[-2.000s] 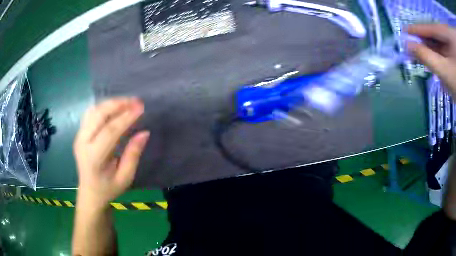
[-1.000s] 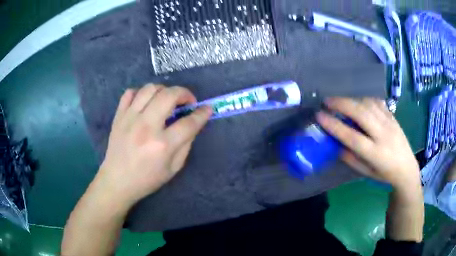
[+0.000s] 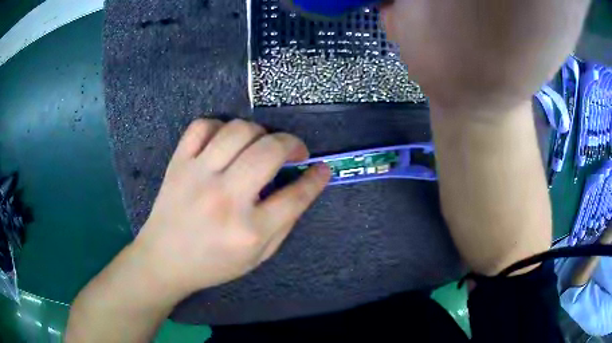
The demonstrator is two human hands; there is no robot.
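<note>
A pale lavender-blue handle housing lies open side up across the mat, with a green circuit board inside. My left hand grips its left end between thumb and fingers. The right end is hidden behind my right forearm. My right hand is large and close to the camera at the top, over the screw tray's right side. It holds the blue electric screwdriver, cut off by the top edge; its bit is out of the picture. The screw tray holds massed silver screws below a grid of holes.
The dark grey mat lies on the green bench. Loose black parts and a clear bag's edge are at far left. Handle units stand in rows at right. The black cord crosses my right wrist. A person's sleeve shows at lower right.
My right hand has lifted the blue screwdriver from the right of the mat up over the screw tray. My left hand still holds the housing. The view has shifted, and tray and housing appear nearer.
</note>
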